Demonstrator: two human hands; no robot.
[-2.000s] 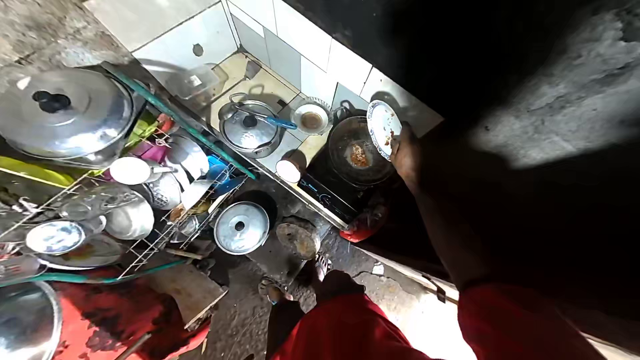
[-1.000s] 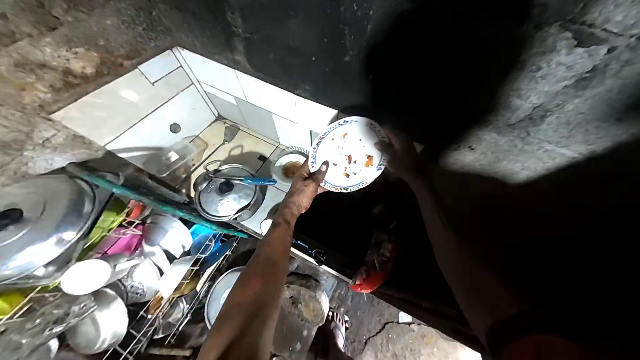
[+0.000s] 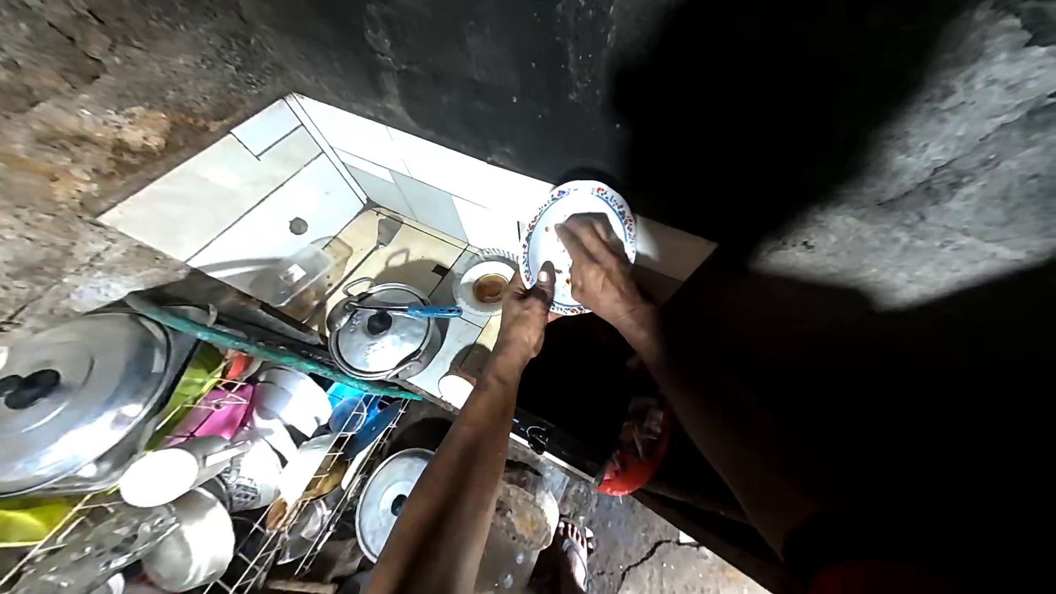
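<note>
My left hand (image 3: pixel 528 313) grips the near left rim of a white plate (image 3: pixel 544 239) with a patterned border, its thumb on top. The plate is tilted above the dark stove area. My right hand (image 3: pixel 598 268) reaches over the plate, its fingertips on or just above the plate's surface; whether they pinch anything is hidden. Small orange food bits lie on the plate near my fingers. Left of the plate, a small bowl (image 3: pixel 490 287) with brown contents sits on the tiled counter. The wok seen earlier is lost in shadow.
A lidded metal pot (image 3: pixel 381 334) with a blue-handled utensil (image 3: pixel 433 311) on it stands on the counter. A cup (image 3: pixel 462 384) is near the counter's edge. A wire dish rack (image 3: pixel 318 495) full of dishes, a large lidded pot (image 3: pixel 74 404) and a red item (image 3: pixel 631 470) lie lower down.
Two seconds ago only my right hand held the plate, over the wok. Then my left hand took its left rim. My right hand has since moved from the right rim to over the plate.
</note>
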